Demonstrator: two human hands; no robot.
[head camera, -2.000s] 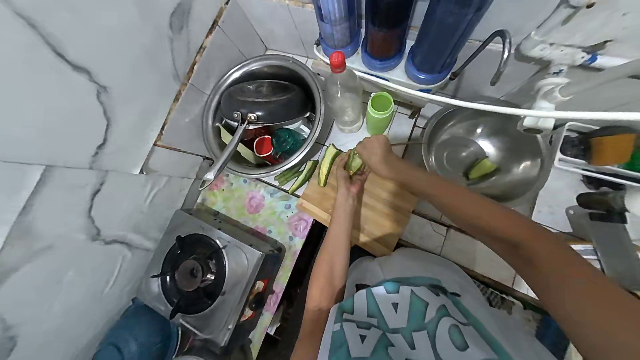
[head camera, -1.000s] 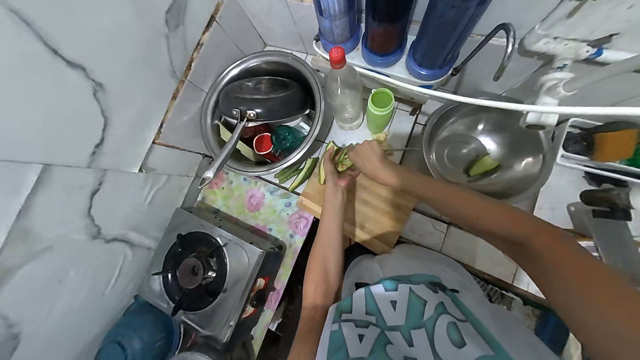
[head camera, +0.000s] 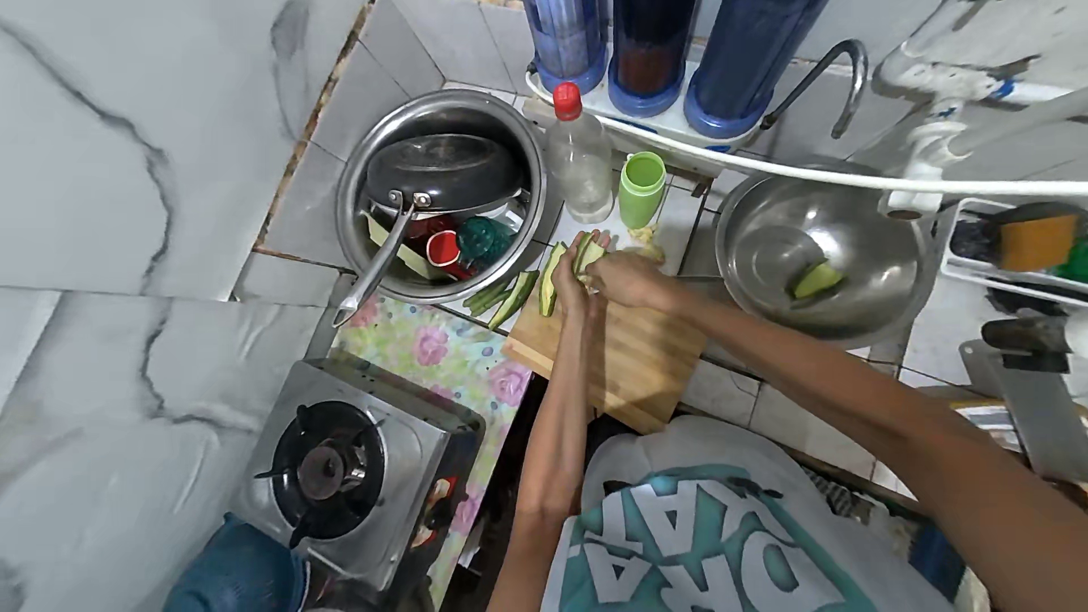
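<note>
My left hand (head camera: 571, 285) holds a pale-fleshed piece of green-skinned vegetable (head camera: 588, 252) above the far edge of a wooden cutting board (head camera: 650, 361). Against that piece is my right hand (head camera: 627, 277), its fingers closed; a thin grey edge shows to its right, but what it grips is mostly hidden. A cut vegetable strip (head camera: 552, 280) lies just left of my left hand. More green strips (head camera: 512, 299) rest on the tiles beside the large metal pot. Pale scraps (head camera: 648, 244) lie beyond my right hand. Another vegetable piece (head camera: 818, 280) sits in the steel bowl (head camera: 765, 246) at the right.
A large metal pot (head camera: 353, 229) holds a pan and cups at the left. A plastic bottle (head camera: 580, 161) and a green cup (head camera: 642, 191) stand behind the board. The gas stove (head camera: 340, 476) is at the lower left. A cleaver (head camera: 1033, 408) lies at the far right.
Both hands stay together at the board's far edge, working on the held piece with small shifts. The cut strip beside my left hand shows more fully than one second ago.
</note>
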